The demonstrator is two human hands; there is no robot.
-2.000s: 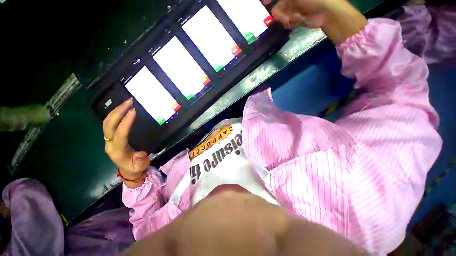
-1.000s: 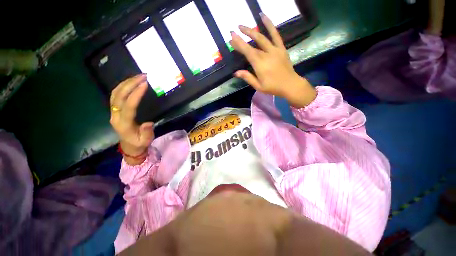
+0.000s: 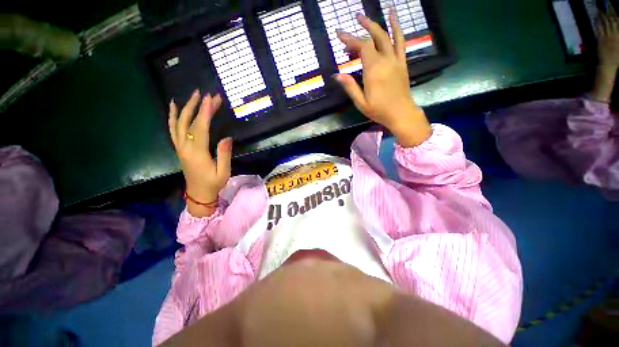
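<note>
A long black phone tray (image 3: 183, 87) lies on the green bench. Several smartphones stand side by side in it, each with a lit white grid menu; the leftmost phone (image 3: 237, 64) and the phone beside it (image 3: 290, 41) have an orange-yellow strip at the bottom. The two phones farther right show red or orange strips. My left hand (image 3: 200, 146), with a ring, is empty with fingers apart at the tray's left front. My right hand (image 3: 383, 78) is empty, fingers spread over the two right phones and partly hiding them. Whether its fingertips touch a screen is unclear.
The green bench (image 3: 502, 64) runs across the view. A yellowish-green wrapped pipe (image 3: 37, 37) is at upper left. Another tray with phones (image 3: 567, 30) and another person's hand (image 3: 606, 51) are at upper right. People in pink smocks are on both sides. The floor (image 3: 543, 223) is blue.
The screens changed from white with green and red blocks to grid menus. My right hand came in from upper right and is now over the right phones. The view shifted, showing another tray at right.
</note>
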